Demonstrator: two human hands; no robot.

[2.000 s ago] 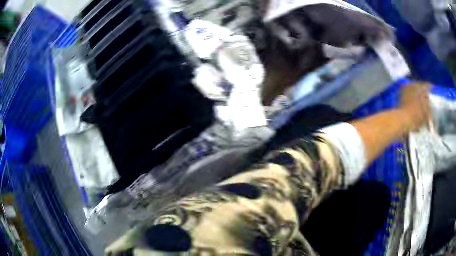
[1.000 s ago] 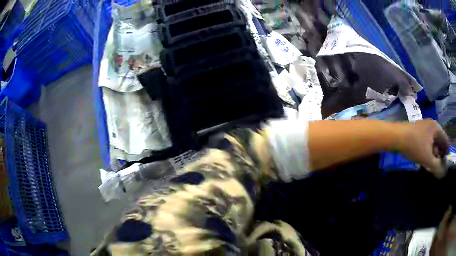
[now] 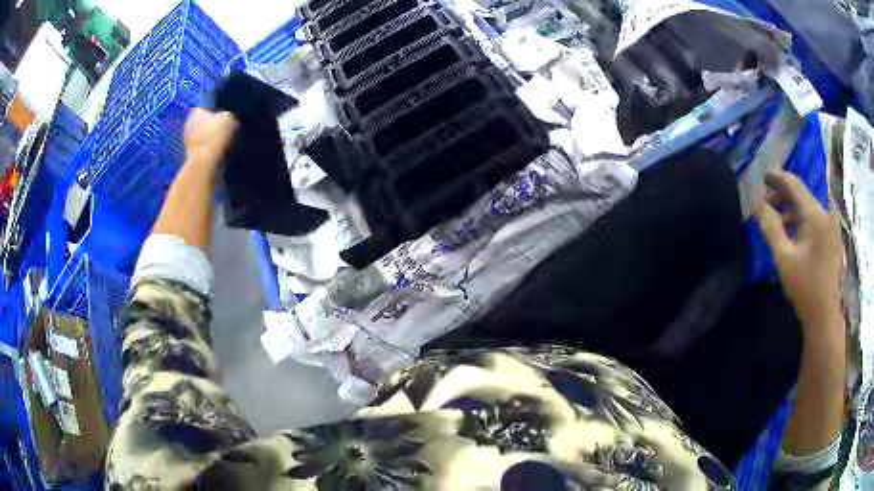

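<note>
My left hand (image 3: 209, 134) grips a flat black part (image 3: 261, 158) by its left side and holds it up at the left, beside the row of black parts. The row of unwrapped black parts (image 3: 426, 96) stands close together like ribs in a crate lined with crumpled newspaper (image 3: 431, 268). My right hand (image 3: 797, 230) is at the right over the edge of a blue crate, fingers apart and empty.
A tall blue mesh crate (image 3: 158, 105) stands at the upper left. A cardboard box (image 3: 69, 384) is at the lower left. Printed newspaper (image 3: 685, 58) stands up at the upper right. Grey floor (image 3: 259, 364) shows left of centre. My dark-clothed legs (image 3: 632, 268) are in front.
My left arm, earlier stretched across to the right, is now at the left with a black part in the hand. My right hand now shows at the right, open.
</note>
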